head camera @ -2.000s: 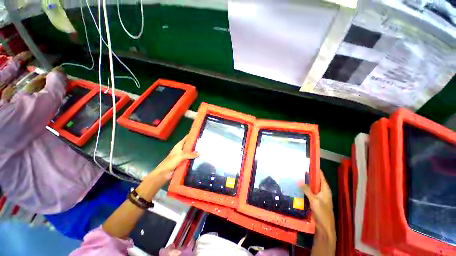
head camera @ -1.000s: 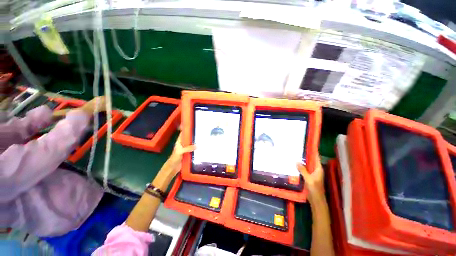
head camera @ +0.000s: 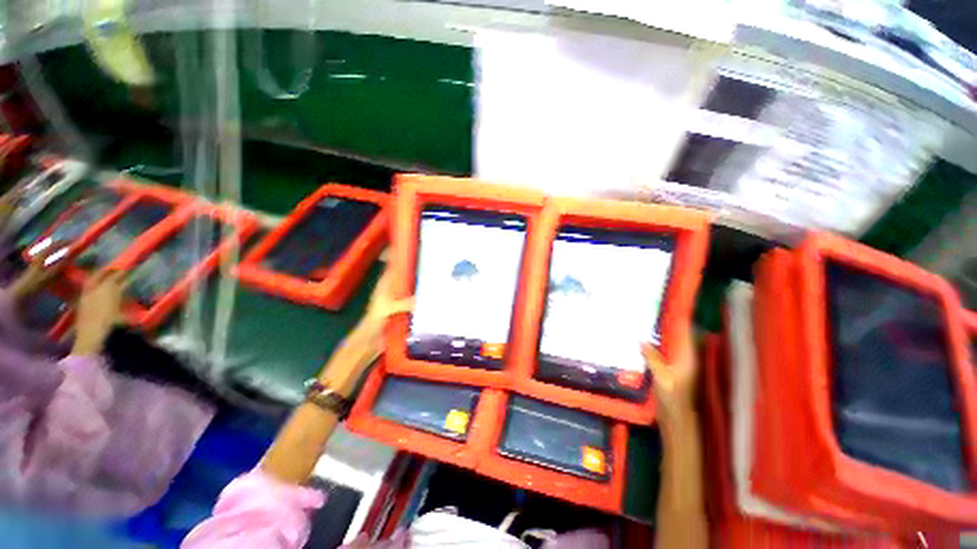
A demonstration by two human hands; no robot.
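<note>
Two tablets in orange-red foam trays stand side by side, tilted up towards me. The left tablet [head camera: 467, 290] and the right tablet [head camera: 605, 306] show pale pictures with a small dark shape and an orange square near the lower corner. My left hand [head camera: 386, 322] holds the outer edge of the left tray. My right hand [head camera: 673, 381] holds the outer edge of the right tray, its thumb by the screen's lower right. Below them lie two more trayed tablets with dark screens, a left one [head camera: 423, 407] and a right one [head camera: 552, 438].
A trayed tablet [head camera: 321, 238] lies to the left on the green surface [head camera: 279, 332]. Further left, another person's hand [head camera: 99, 311] is at more trayed tablets. A tall stack of trays [head camera: 787, 375] stands at right. White cables [head camera: 214, 193] hang at left; paper sheets [head camera: 579, 107] hang behind.
The two held tablets were lower and flatter; they are now raised and tilted up, showing the trayed pair below. The dark shapes on their screens moved up. The neighbouring person's arms moved left.
</note>
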